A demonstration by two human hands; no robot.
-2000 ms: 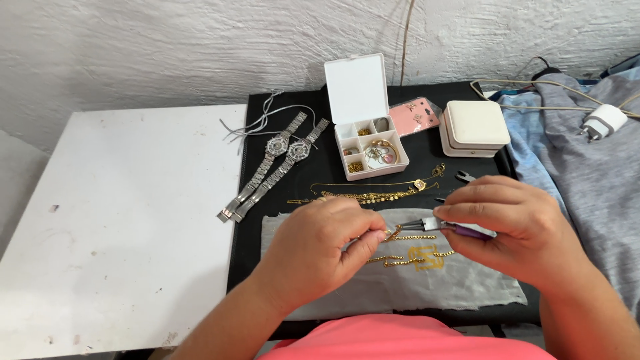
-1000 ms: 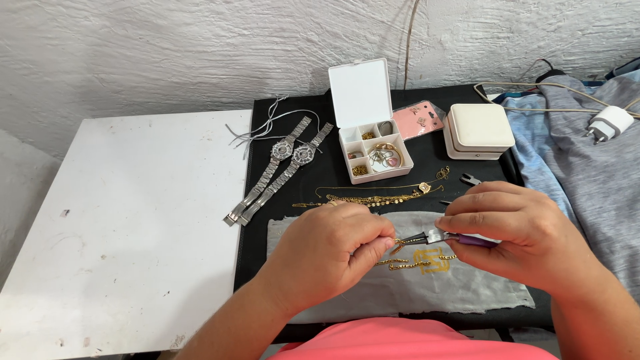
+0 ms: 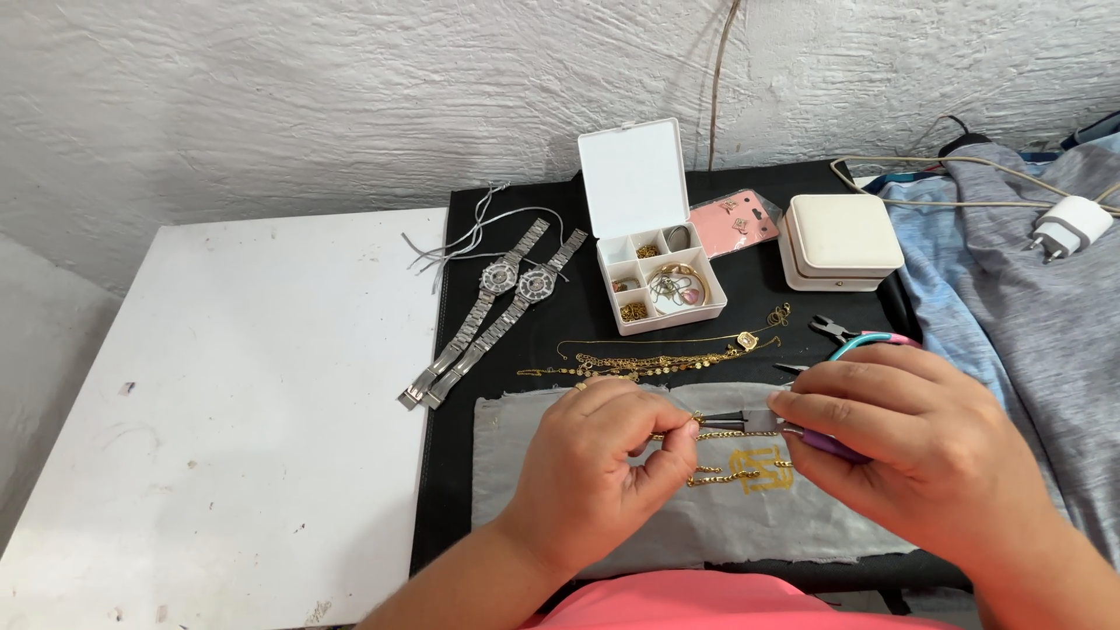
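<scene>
My left hand (image 3: 612, 468) pinches the end of a gold-coloured chain between thumb and forefinger. My right hand (image 3: 910, 429) is closed around pliers with purple grips (image 3: 831, 444), whose dark jaws meet the chain end at my left fingertips. More gold-coloured chain (image 3: 722, 479) lies below them on a grey cloth (image 3: 560, 525) with a yellow printed mark. Behind my hands, several gold-coloured necklaces (image 3: 656, 361) are laid out on a black mat (image 3: 490, 350). Another pair of pliers (image 3: 836, 329), with a blue and pink handle, lies partly hidden behind my right hand.
Two metal wristwatches (image 3: 499, 276) and grey cords (image 3: 472, 241) lie left of an open white compartment box (image 3: 661, 319) with jewellery. Behind are a pink earring card (image 3: 735, 223) and a closed cream case (image 3: 842, 236). A white charger (image 3: 1072, 226) rests on clothing at right; a white board (image 3: 219, 420) lies left.
The tool in my right hand has turned from a slant to nearly level, its jaws still at my left fingertips. The blue and pink handle behind my right hand now shows.
</scene>
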